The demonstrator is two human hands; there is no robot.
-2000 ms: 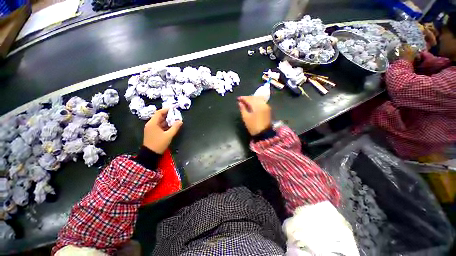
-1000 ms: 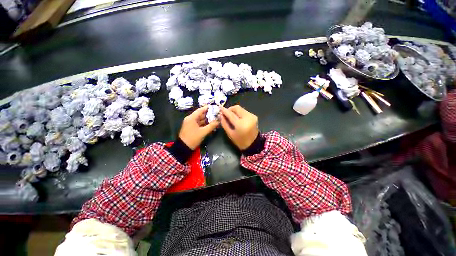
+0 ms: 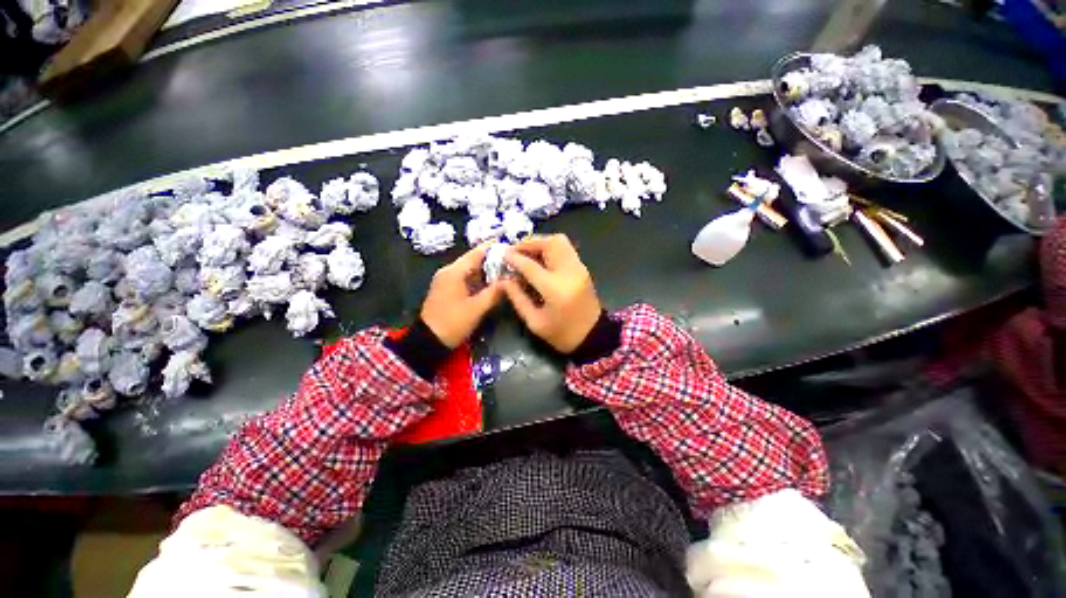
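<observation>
A ruffled grey-white piece is held between my two hands, just in front of the centre group. My left hand grips it from the left with thumb and fingers. My right hand touches it from the right, fingertips pinched at it; whether a small insert is between them is hidden. The centre group of whiter ruffled pieces lies behind my hands, with tiny pale inserts at its right end. A large pile of ruffled pieces lies at left. The white glue bottle lies at right.
A red mat lies at the bench edge, partly under my left sleeve. Thin sticks, a dark-handled tool and white crumpled tissue lie at right, before heaped metal bowls. A plastic-lined bin stands below right.
Since two seconds ago, my right hand has left the glue bottle and come to the piece in my left hand. Over the last second, my right fingers have closed further over the piece.
</observation>
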